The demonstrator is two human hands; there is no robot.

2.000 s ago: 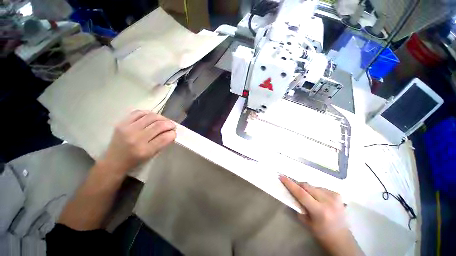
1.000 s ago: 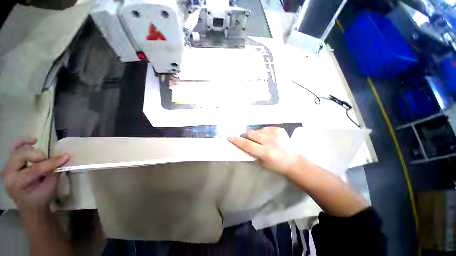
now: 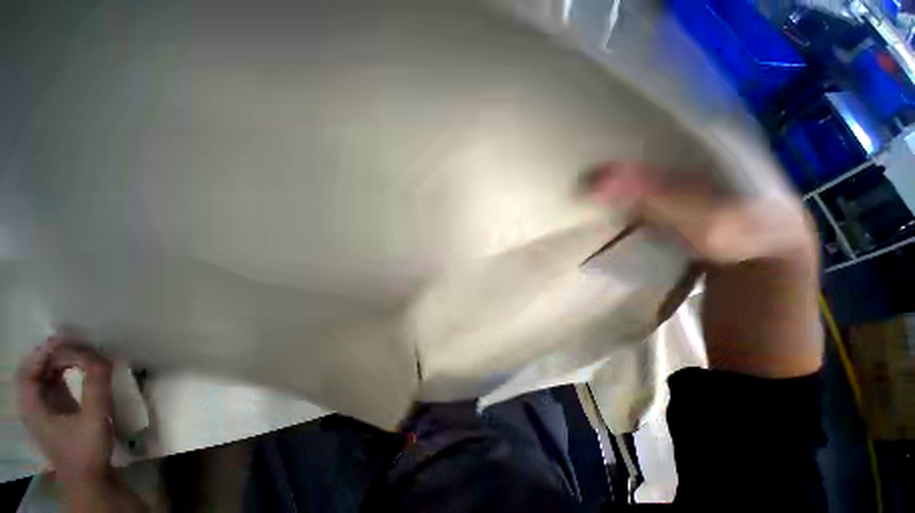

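Note:
A large beige panel (image 3: 301, 180) is raised and blurred, filling most of the view and hiding the machine. My right hand (image 3: 692, 210) is blurred at the panel's right side, its fingertips on the material with folds hanging below. It appears to grip the panel. My left hand (image 3: 75, 401) is at the lower left beside the panel's lower edge, with thumb and fingers curled into a ring and a pale surface showing through. Whether it pinches the panel's edge cannot be told.
A white tabletop edge (image 3: 241, 411) shows below the panel at the lower left. My dark-clothed lap is below it. Blue bins (image 3: 732, 45), a white-framed rack (image 3: 868, 205) and a yellow floor line (image 3: 853, 376) are at the right.
The panel has swung up from the table's front over the machine and now hides it. My right hand has moved up and right with it. My left hand has moved slightly lower.

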